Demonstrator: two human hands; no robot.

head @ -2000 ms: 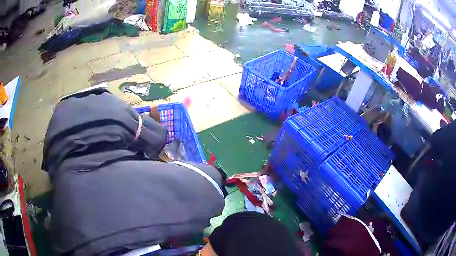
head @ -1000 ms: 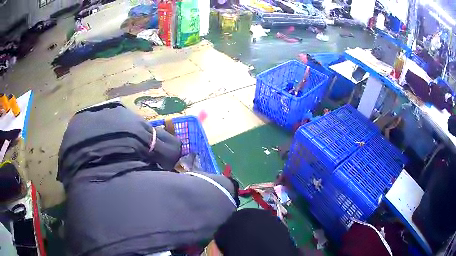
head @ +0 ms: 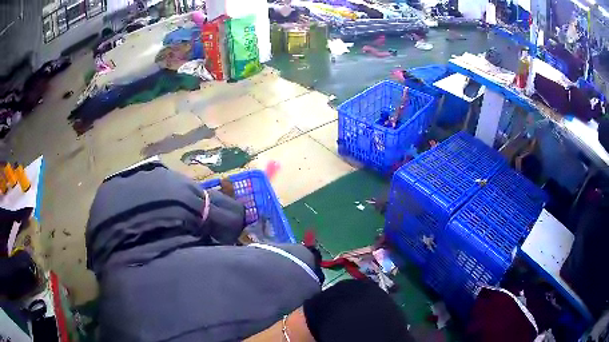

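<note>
Dark grey cloth panels (head: 200,287) lie in a large, thick stack at the lower left. A second grey bundle (head: 150,207) lies behind them, with a thin pink tie (head: 206,206) around its right part. A pale band runs along the stack's right edge. A forearm with a thin bracelet and a black sleeve (head: 357,314) enters at the bottom, against the stack. The hand of this arm is cut off by the lower edge. Neither of my hands is in view.
A blue crate (head: 270,200) stands behind the stack, another (head: 384,123) farther back, and stacked blue crates (head: 467,200) at right. Scraps (head: 374,260) lie on the green floor. Maroon cloth (head: 501,314) is at lower right. Orange spools (head: 15,177) stand on the left table.
The view has shifted, so the stack sits slightly farther right and lower. More of the forearm and its bracelet shows at the bottom edge. The stack looks unchanged.
</note>
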